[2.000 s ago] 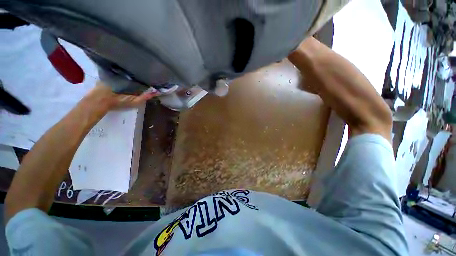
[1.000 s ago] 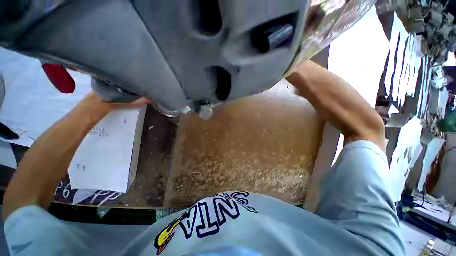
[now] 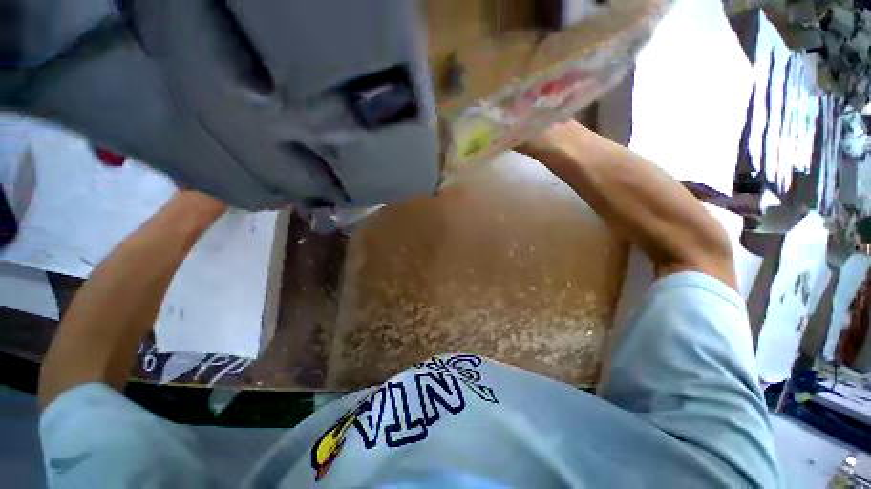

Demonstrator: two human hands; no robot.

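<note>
The grey motor housing of the cutting machine [image 3: 286, 105] fills the top left and middle, close to the camera. Brown tape and clear wrap with red and yellow marks cover its right end. My left forearm [image 3: 134, 277] reaches up to the housing's lower left edge. My right forearm [image 3: 630, 191] reaches behind its taped end. Both hands are hidden from the wrists on, so their grip does not show. A white-topped fabric stack [image 3: 224, 287] lies beside my left forearm. Knife and base plate cannot be made out.
The worn brown table [image 3: 477, 258] carries lint and chalk-like writing near its dark green edge [image 3: 277, 409]. White marker paper [image 3: 86, 191] lies at the left. White-topped stacks [image 3: 683, 95] stand at the right, with grey bundles [image 3: 826, 38] beyond.
The motor housing has turned and shifted left, bringing its taped end into view. The red part is now mostly covered. The left wrist has moved slightly right; the right wrist has moved slightly left.
</note>
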